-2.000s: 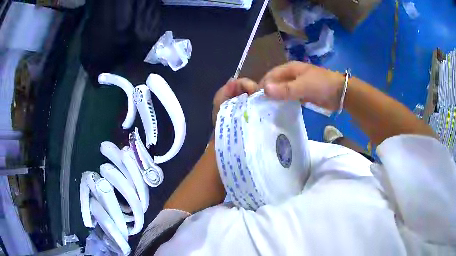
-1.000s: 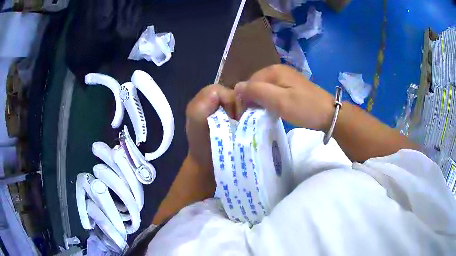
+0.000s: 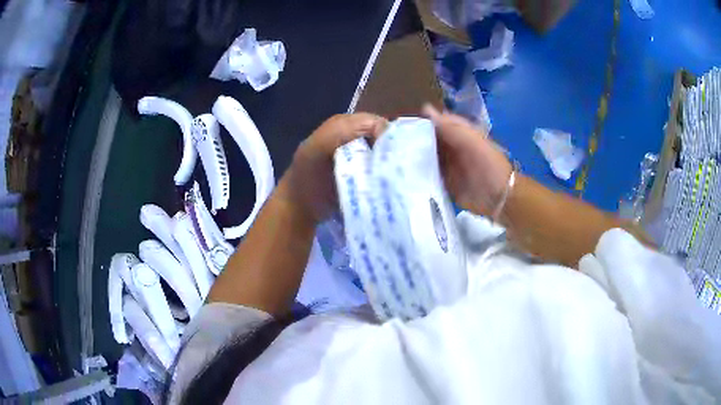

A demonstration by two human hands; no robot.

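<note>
A thick white tape roll with blurred blue print on its rim is held upright against my white clothing. Its grey core hole shows on the right face. A narrow gap parts the rim at the top, between a thinner left disc and a wider right part. My left hand grips the left side and top edge of the roll. My right hand, blurred, is at the upper right side of the roll, palm against it; its fingertips are partly hidden.
Curved white housings lie clustered on the dark table at left, with crumpled clear plastic above them. A black bag is at the back. Stacked trays stand at far right. Plastic scraps litter the blue floor.
My right hand has moved from the top of the roll to its right side. My left hand has shifted slightly around the left disc. The split at the top of the rim remains visible.
</note>
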